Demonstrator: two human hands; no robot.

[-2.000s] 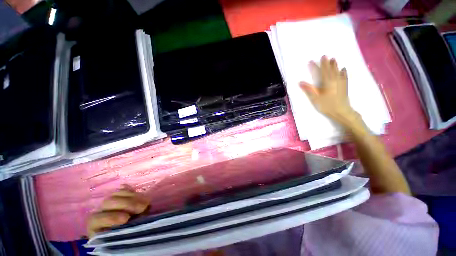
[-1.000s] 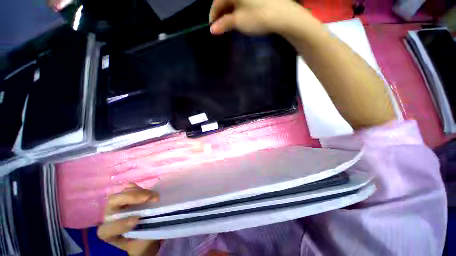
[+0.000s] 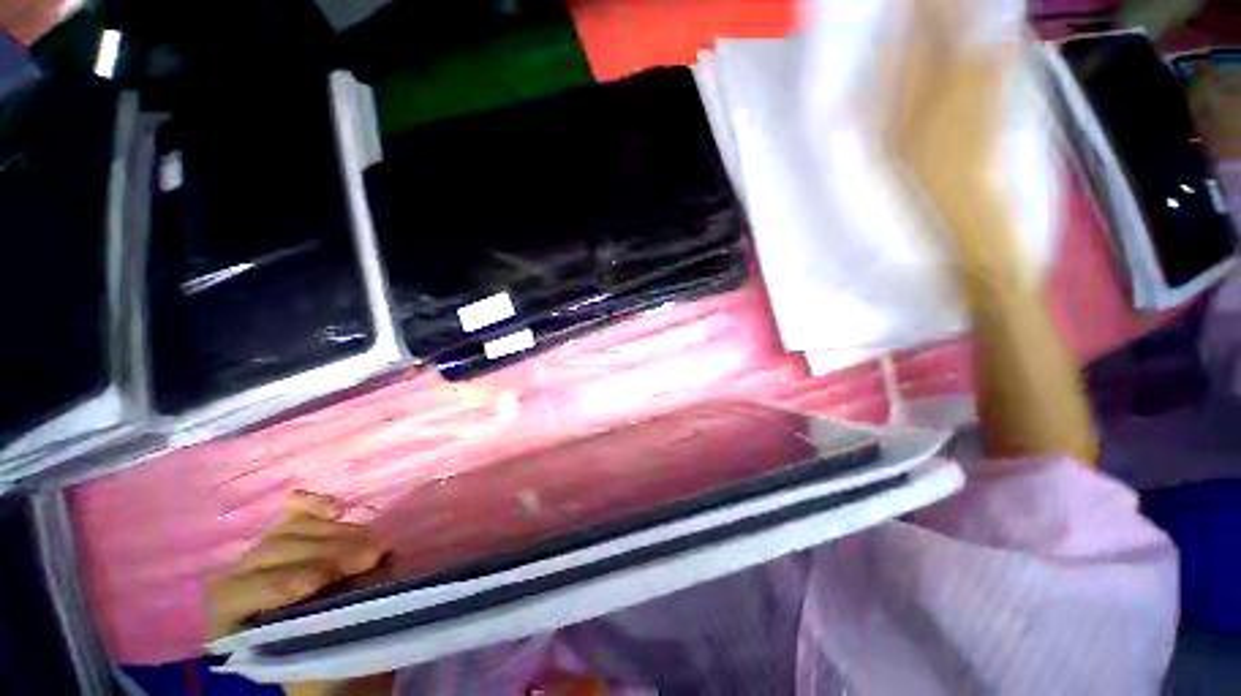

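My left hand [image 3: 293,558] grips the left end of a stack of glossy black tablets with white interleaf sheets [image 3: 544,524], held above the bench at my front. A glossy dark face is on top, reflecting pink. My right hand [image 3: 946,116] is blurred over the white sheet pile [image 3: 830,258] at back right. A blurred white sheet shows around it; whether the fingers grip it is unclear. A bare black tablet stack [image 3: 572,204] with small white labels lies flat at centre, left of the pile.
Interleaved tablet stacks [image 3: 259,272] stand at left, and another [image 3: 1150,163] at far right. Pink sheeting [image 3: 613,388] covers the bench. Green [image 3: 476,61] and orange-red [image 3: 667,34] patches lie behind. Part of another person's sleeve [image 3: 1221,258] shows at the right edge.
My right hand has moved from the central tablet stack to the white pile. The held stack's top has changed from a white sheet to a glossy dark face, and it looks thinner.
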